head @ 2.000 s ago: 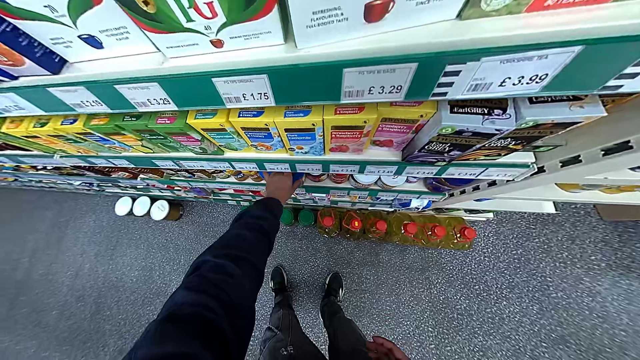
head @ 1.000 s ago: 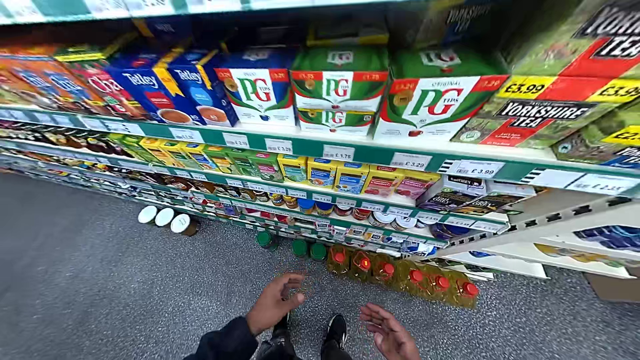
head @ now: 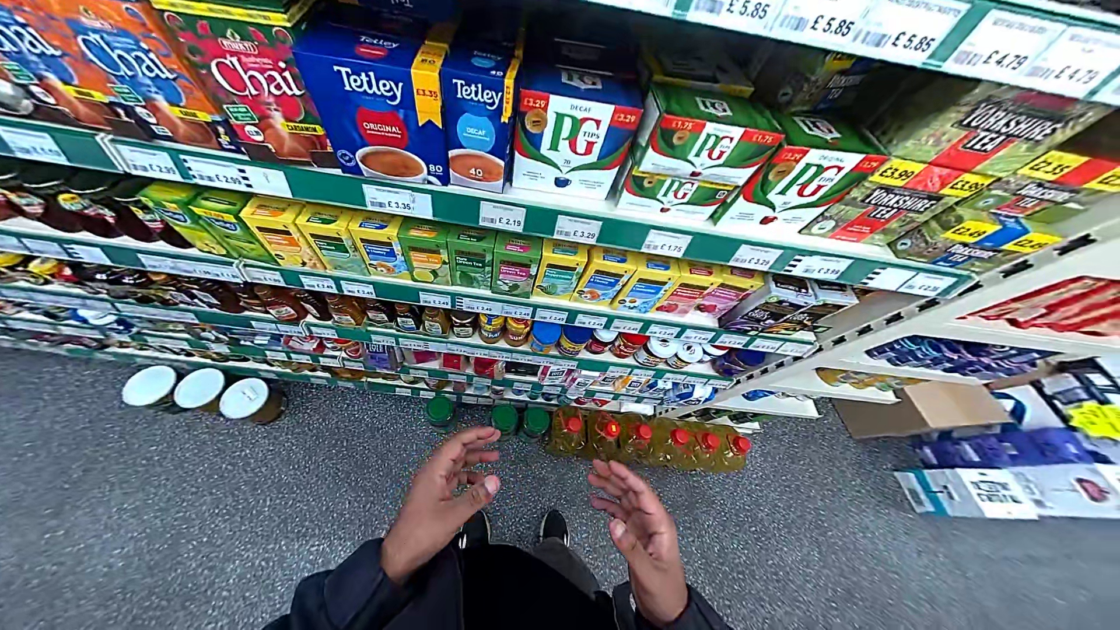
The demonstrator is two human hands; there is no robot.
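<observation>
My left hand (head: pixel 444 500) hovers above the floor in front of the shelves, fingers apart and curved, holding nothing. Level with it on the right, my right hand (head: pixel 641 534) is likewise empty, its fingers spread and its palm turned inward. Beyond my fingertips, green-capped jars (head: pixel 505 419) and a row of oil bottles with red caps (head: pixel 643 437) stand on the floor against the bottom shelf. Higher up are small yellow and green tea boxes (head: pixel 472 256). Above those stand a blue Tetley tea box (head: pixel 374 109) and PG Tips boxes (head: pixel 573 136).
Three white-lidded tubs (head: pixel 199 390) stand on the floor at the left. An open cardboard box (head: pixel 919 408) and stacked packs (head: pixel 1006 490) lie at the right, by another shelf unit (head: pixel 989 328). Green shelf edges with price labels (head: pixel 398 200) run across the view.
My left hand has come back from the lower shelf, where it was two seconds ago. Both hands are now raised in front of me. The view has tilted up to show more of the shelves.
</observation>
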